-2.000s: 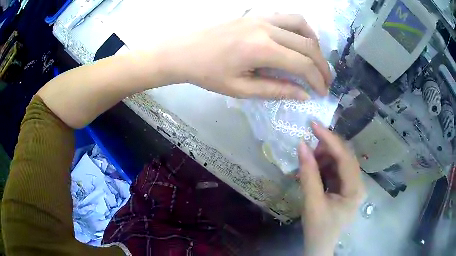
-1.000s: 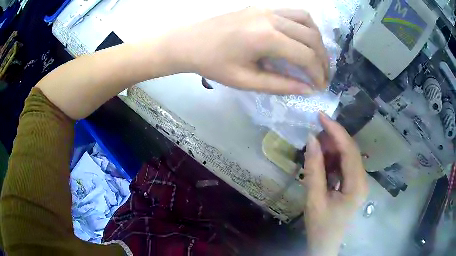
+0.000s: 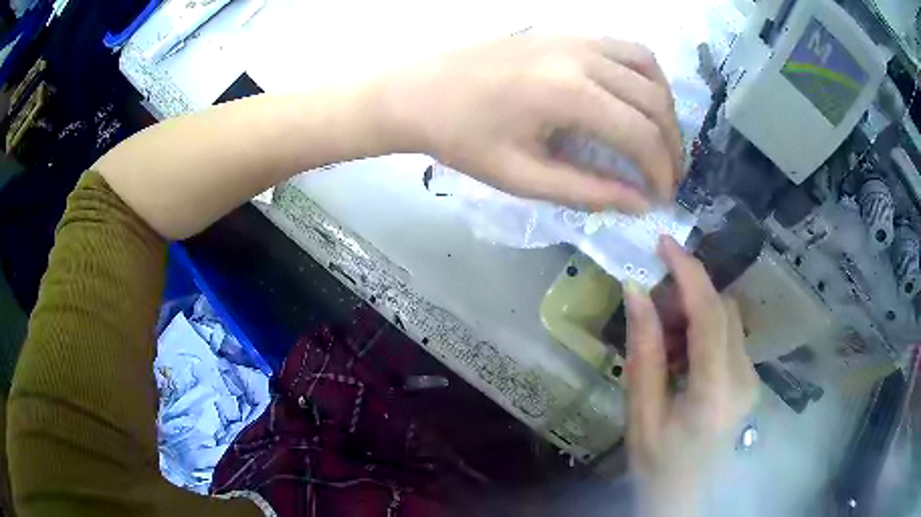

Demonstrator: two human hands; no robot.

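A white lace panel [image 3: 631,247] lies under and between my hands at the needle area, partly see-through, with a loose part trailing left over the table. My left hand [image 3: 550,126] arches over it from the upper left, fingertips on the lace near the machine head. My right hand [image 3: 692,369] comes from below, thumb and index fingertip at the lace's lower right edge, slightly blurred. The presser foot and needle are hidden behind my fingers and dark metal parts. The cream machine bed cover [image 3: 578,308] shows below the lace.
The pale sewing machine head [image 3: 808,86] stands at the upper right, with thread tension knobs [image 3: 877,210] beside it. The white table's chipped edge [image 3: 404,318] runs diagonally below my left forearm. A blue bin [image 3: 217,313] with crumpled white pieces [image 3: 207,399] stands beside my lap.
The lace has moved up and right toward the machine, uncovering more of the cream bed cover. Both hands stay at the lace, slightly lower and farther right in view.
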